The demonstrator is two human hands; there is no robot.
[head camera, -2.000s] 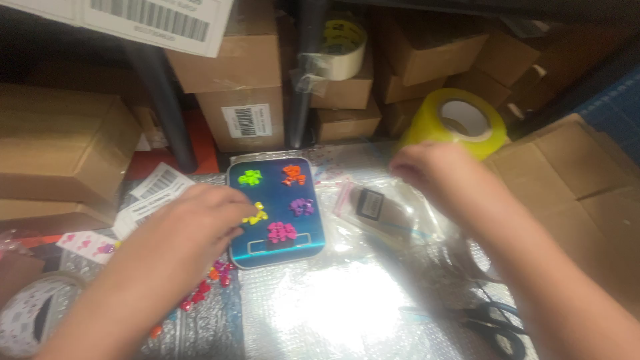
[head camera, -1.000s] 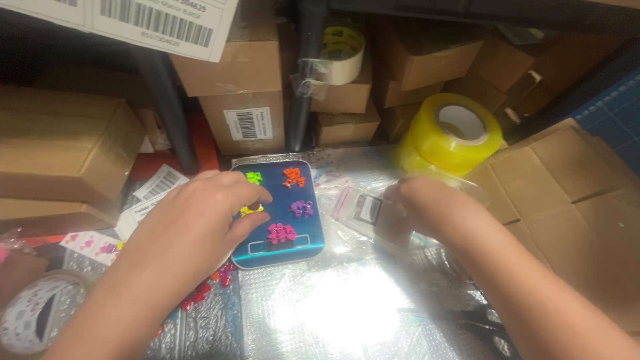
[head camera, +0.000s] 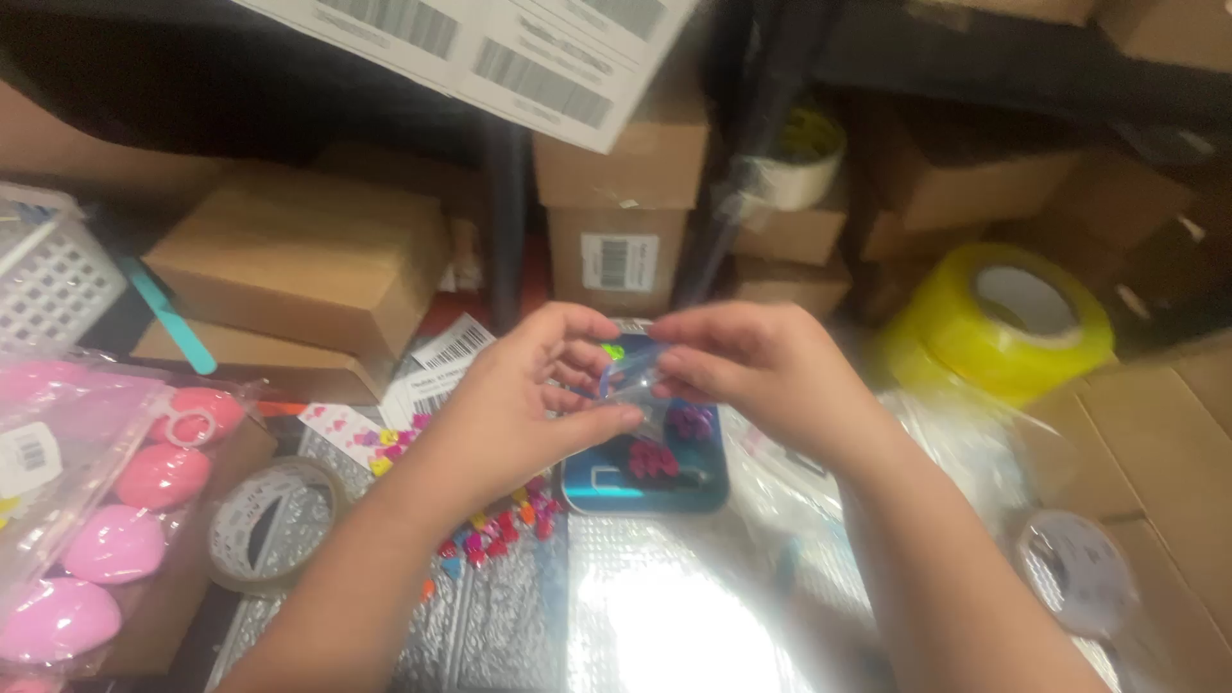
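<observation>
Above a blue rectangular tin (head camera: 712,489), my left hand (head camera: 549,404) and my right hand (head camera: 760,371) come together on a small clear plastic bag (head camera: 637,377). The right fingers pinch the bag; the left fingers curl around its other side, with the thumb below it. On the tin, a pink cluster of small pieces (head camera: 654,458) and a purple one (head camera: 691,420) show, and part of a green one (head camera: 613,352). My hands and the bag hide the rest. Loose colourful small pieces (head camera: 496,529) lie left of the tin, blurred.
Cardboard boxes (head camera: 289,260) stand behind, near dark shelf posts (head camera: 507,221). Yellow tape rolls (head camera: 1001,318) are at right, another tape roll (head camera: 274,525) at left. Bagged pink egg-shaped sponges (head camera: 115,544) and a white basket (head camera: 53,269) lie far left. Labelled sheets (head camera: 539,58) hang above.
My right hand has moved left from beside the tin to above it, with the clear bag now between both hands. The view has shifted left.
</observation>
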